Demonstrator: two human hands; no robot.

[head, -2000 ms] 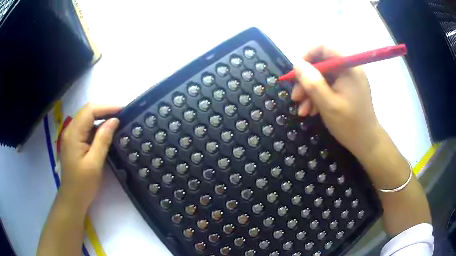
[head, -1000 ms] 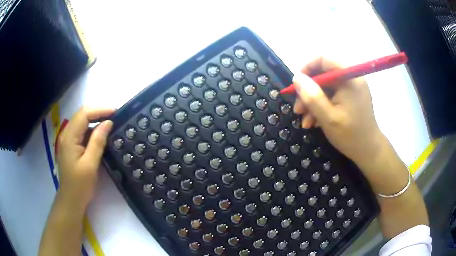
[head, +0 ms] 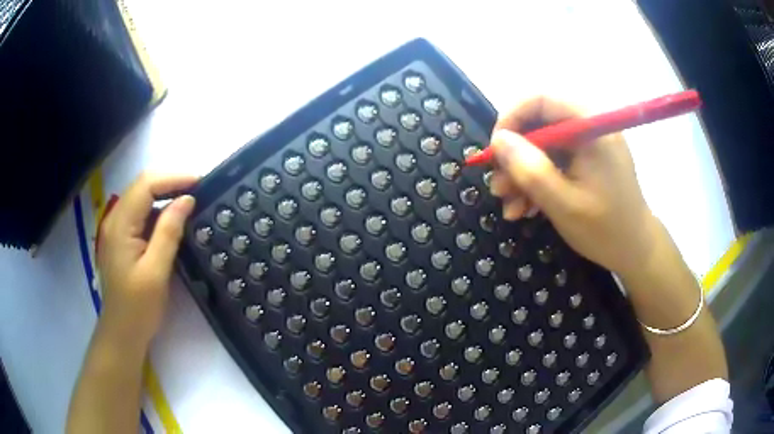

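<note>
A black tray (head: 335, 95) lies tilted on the white table, with small round metal parts (head: 395, 251) seated in rows of pockets. Its lower end is cut off by the picture's edge. My right hand (head: 564, 174) holds a red marker pen (head: 611, 119) over the tray's upper right side. The pen tip is at a part near that edge; whether it touches cannot be told. The hand hides some pockets. My left hand (head: 144, 242) grips the tray's left corner between thumb and fingers. A short red piece (head: 110, 206) shows partly behind my left hand.
A black ridged stack (head: 72, 110) stands at the upper left. Another dark stack (head: 709, 119) stands at the right edge. Yellow tape (head: 159, 398) and blue tape (head: 85, 250) run along the left of the white table (head: 255, 51). More yellow tape shows at the right.
The tray has shifted slightly down and left overall, with a small move back up and right since the last frame. The pen tip has moved to a part farther down the tray.
</note>
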